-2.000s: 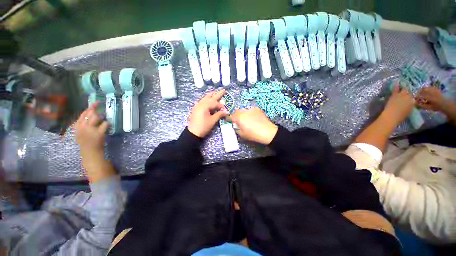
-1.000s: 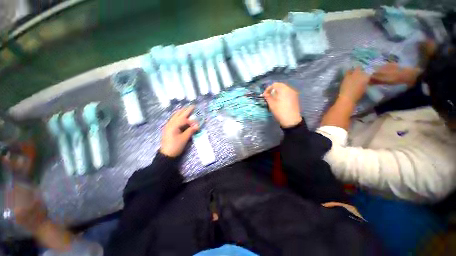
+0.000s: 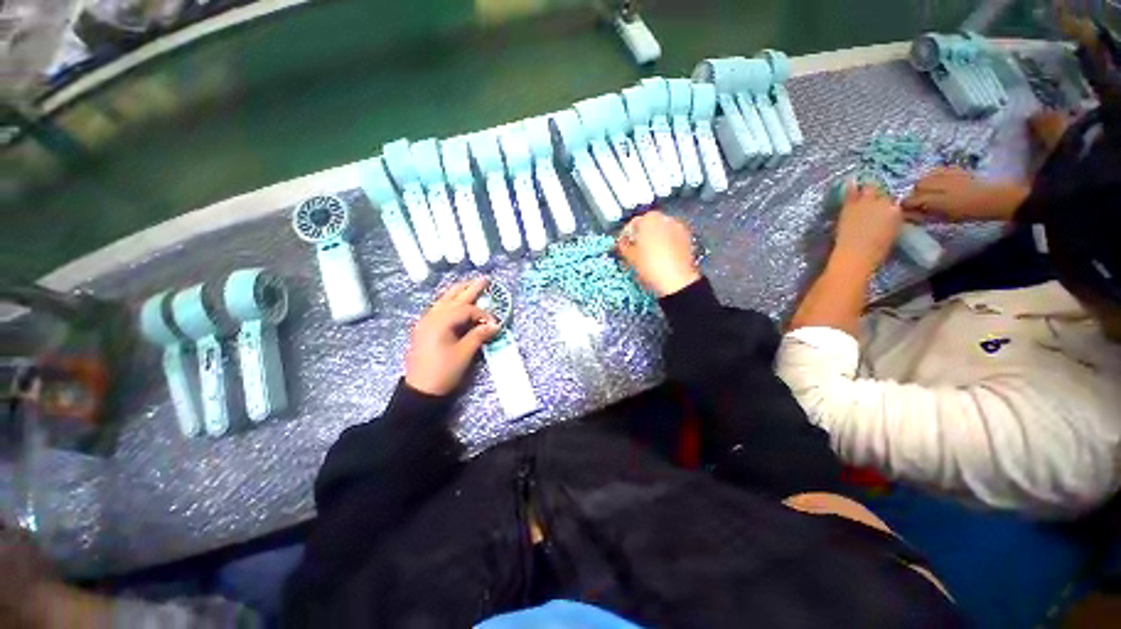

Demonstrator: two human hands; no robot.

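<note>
A handheld fan with a white handle [image 3: 510,378] and a light-blue head lies on the bubble wrap in front of me. My left hand [image 3: 450,334] is on the fan's head, fingers at its left side, holding it. My right hand [image 3: 661,253] is over the right edge of the heap of small light-blue parts [image 3: 590,273], fingertips bent together. Whether it pinches a part is too small to tell. The dark parts beside the heap are mostly hidden by my right hand.
A row of fans [image 3: 520,184] stands along the bench's back. A single fan [image 3: 344,280] and a group of fans [image 3: 255,356] are on the left. A person's hands [image 3: 869,221] work at right, near another blue heap [image 3: 891,152]. A fan [image 3: 638,39] lies on the green conveyor.
The view has turned to the right. My right hand has left the fan and moved to the parts heap, then shifted slightly left over it. My left hand stays on the fan.
</note>
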